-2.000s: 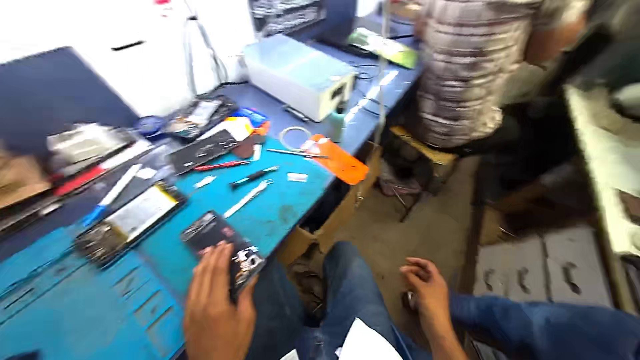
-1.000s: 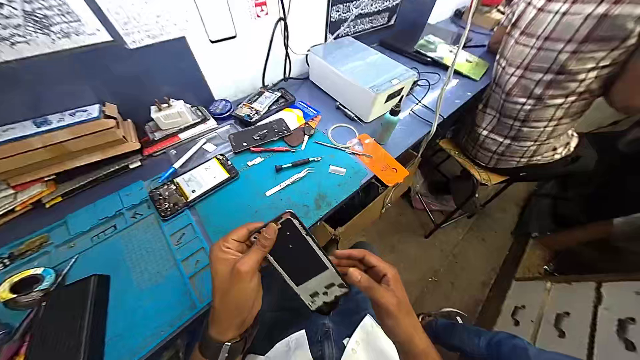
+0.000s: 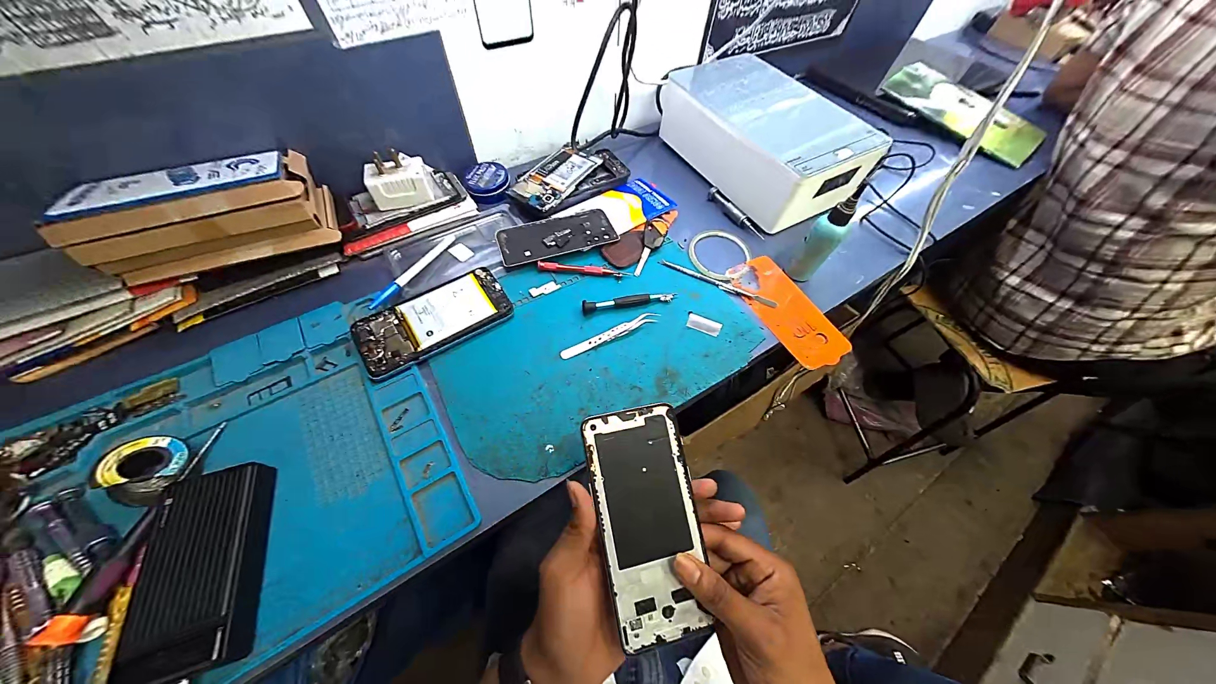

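Observation:
A bare smartphone frame point(image 3: 650, 518), silvery with a dark rectangular panel, is held upright over my lap, past the bench's front edge. My left hand point(image 3: 573, 589) grips its left side, thumb along the edge. My right hand point(image 3: 760, 594) holds the lower right, with the thumb on the frame's face. On the blue mat lie an opened phone with its battery showing point(image 3: 446, 318), white curved-tip tweezers point(image 3: 608, 336), a black screwdriver point(image 3: 627, 303), a red-handled tool point(image 3: 579, 270) and a black phone part point(image 3: 556, 238).
A white boxy device point(image 3: 774, 138) stands at the back. An orange sheet point(image 3: 793, 318) overhangs the bench edge. A blue tray mat point(image 3: 332, 456), a black ribbed case point(image 3: 195, 570) and a solder spool point(image 3: 141, 461) are at left. A person in a checked shirt point(image 3: 1121, 190) sits at right.
Two seconds ago the left hand alone held the phone piece near the mat's edge, the right hand apart. Now both hands hold it, and since one second ago it has been turned more upright.

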